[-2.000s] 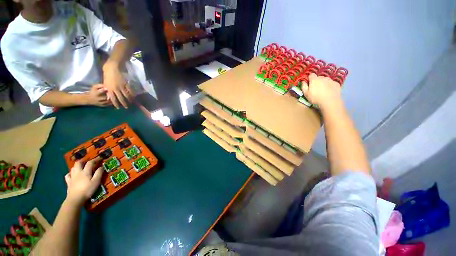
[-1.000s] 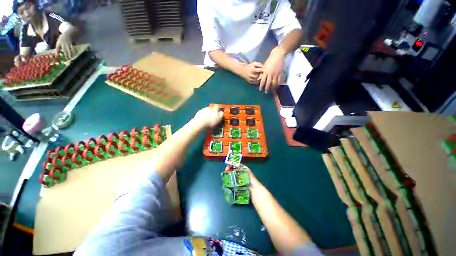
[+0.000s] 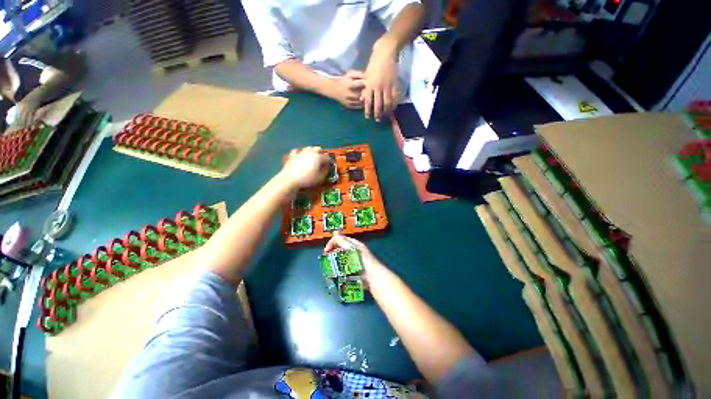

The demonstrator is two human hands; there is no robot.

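The orange-red fixture lies on the green bench in front of me. Its two nearer rows show green boards. Two dark pockets show at its far right. My left hand is over the far left of the fixture, its fingertips at a board in a middle pocket; whether it grips the board is hidden, as are the pockets under the hand. My right hand is just in front of the fixture's near edge and holds several green boards in a bunch.
Cardboard sheets with rows of red-ringed boards lie at the near left and far left. Stacked board trays stand at the right. A person's hands rest across the bench, near a black flat object. Another person is at the far left.
Since one second ago, the view has shifted. A board now shows at my left fingertips, where a dark pocket was. My right hand still holds boards, with fewer showing.
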